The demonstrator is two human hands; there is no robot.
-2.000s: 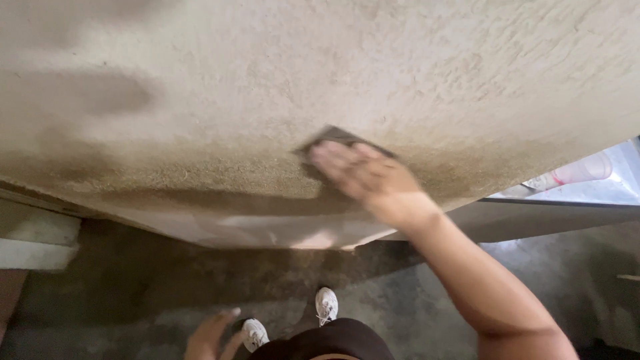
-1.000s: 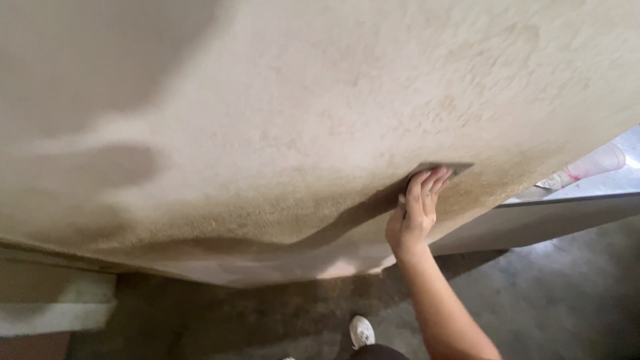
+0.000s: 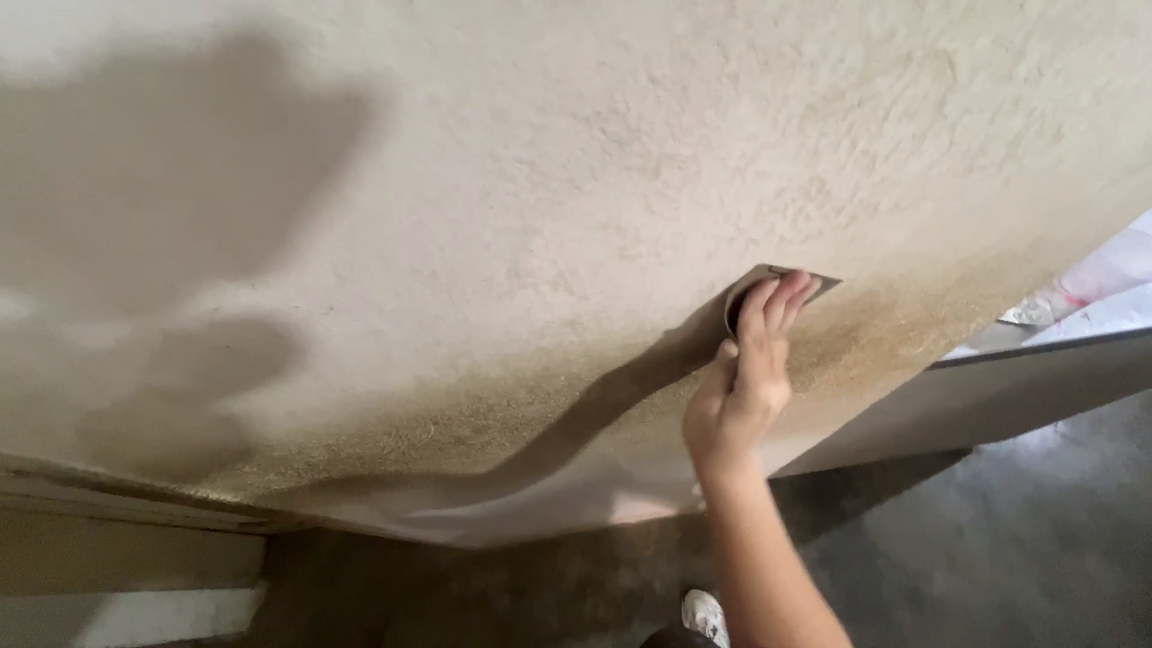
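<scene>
My right hand (image 3: 749, 369) presses a thin, dark, flat sheet (image 3: 821, 286) against a pale, rough wall surface (image 3: 540, 225); whether it is sandpaper or a scraper blade, I cannot tell. The fingers lie over the sheet, and its left part curls up beside them. A brownish, grainy band (image 3: 450, 423) runs along the lower part of the wall, and the hand is at its upper edge. The shadow of the arm falls to the left across this band. My left hand is out of view.
A grey ledge (image 3: 1044, 346) at the right bears a clear plastic-like item (image 3: 1107, 270) with red marks. A pale step or block (image 3: 135, 616) stands at the lower left. Below lies the dark floor (image 3: 981, 549), with one white shoe (image 3: 705, 614) on it.
My right hand has moved right along the wall with the flat sheet. My left hand, seen at the bottom two seconds ago, has left the view.
</scene>
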